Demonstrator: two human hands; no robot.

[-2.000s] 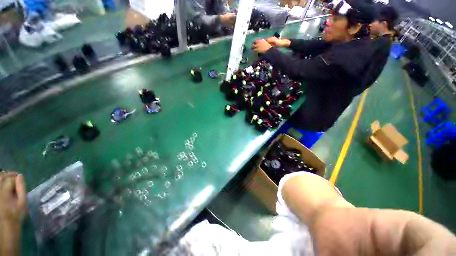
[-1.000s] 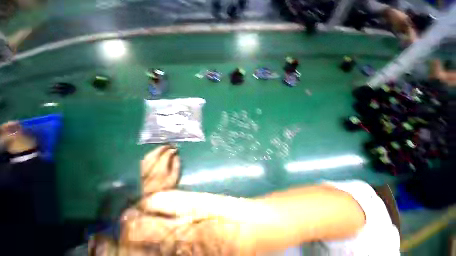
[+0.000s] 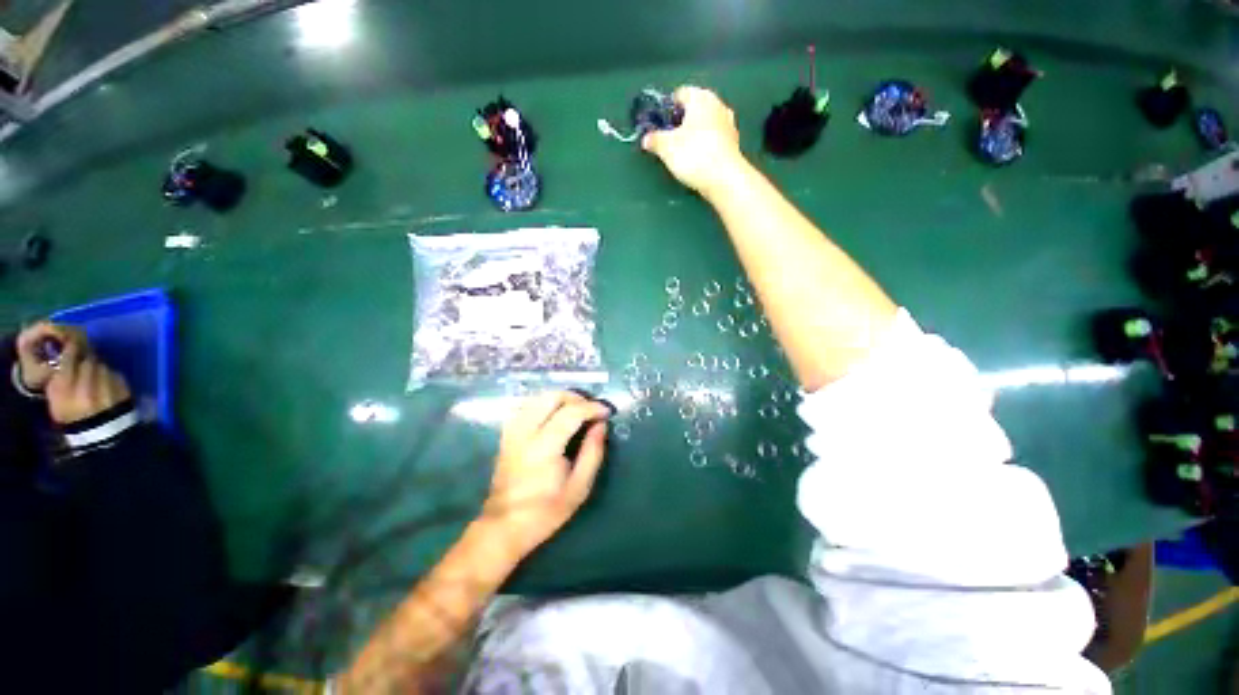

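My right hand (image 3: 701,141) reaches to the back of the green table, its thumb and fingers around a round wired motor part (image 3: 658,111) with a pale lead and white plug. My left hand (image 3: 544,468) is at the front, just below a clear bag of rings (image 3: 503,306) with a white label. Its thumb and fingers are curled, with something dark at the fingertips; I cannot tell whether it is held. Thin silver rings (image 3: 697,363) lie scattered right of the bag, some hidden by my right forearm.
Black units (image 3: 795,122) and blue-silver round parts (image 3: 897,107) stand in a row along the back. More black units (image 3: 1179,340) are heaped at right. A blue tray (image 3: 166,360) and a neighbour's hands (image 3: 75,380) are at left. A carton (image 3: 1125,597) is below the right edge.
The view has swung left and down onto the table. My right hand has moved from low in front to the back row and around a motor part. My left hand remains below the bag.
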